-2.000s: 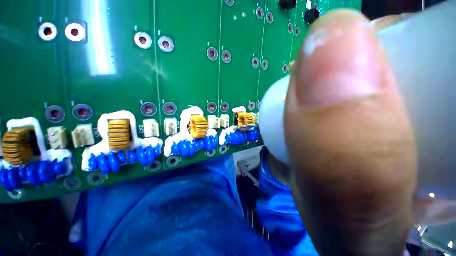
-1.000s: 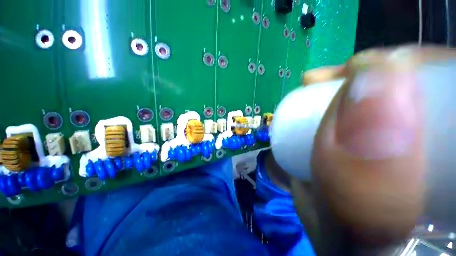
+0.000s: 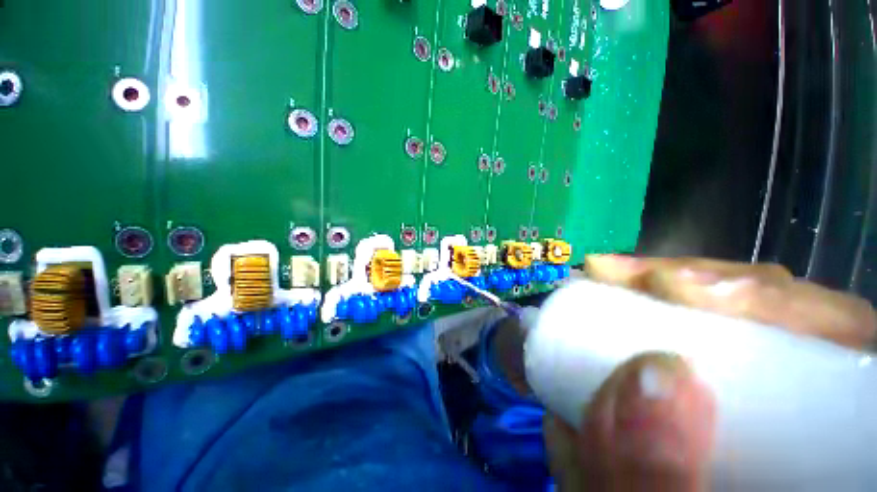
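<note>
My bare right hand (image 3: 644, 413) grips a white squeeze bottle (image 3: 712, 375), large at the lower right and slightly blurred. Its thin pale needle (image 3: 484, 293) points left, with its tip at the blue discs (image 3: 447, 290) by the fourth visible coil (image 3: 464, 260). White glue (image 3: 252, 248) outlines the coils and blue discs of the four nearer sections. The two farther coils (image 3: 517, 255) show no white outline. The green circuit board (image 3: 240, 192) fills the left and middle of the view. My left hand is not in view.
Cream connectors (image 3: 185, 284) stand between the coils. Black components (image 3: 539, 62) sit near the board's far side. A green mat (image 3: 620, 183) lies beyond it, then a dark area with curved pale lines at right. Blue clothing (image 3: 308, 413) is below the board's near edge.
My right hand and the bottle have moved lower and away from the camera, so the needle and the farther coils now show. The board appears slightly lower and farther right.
</note>
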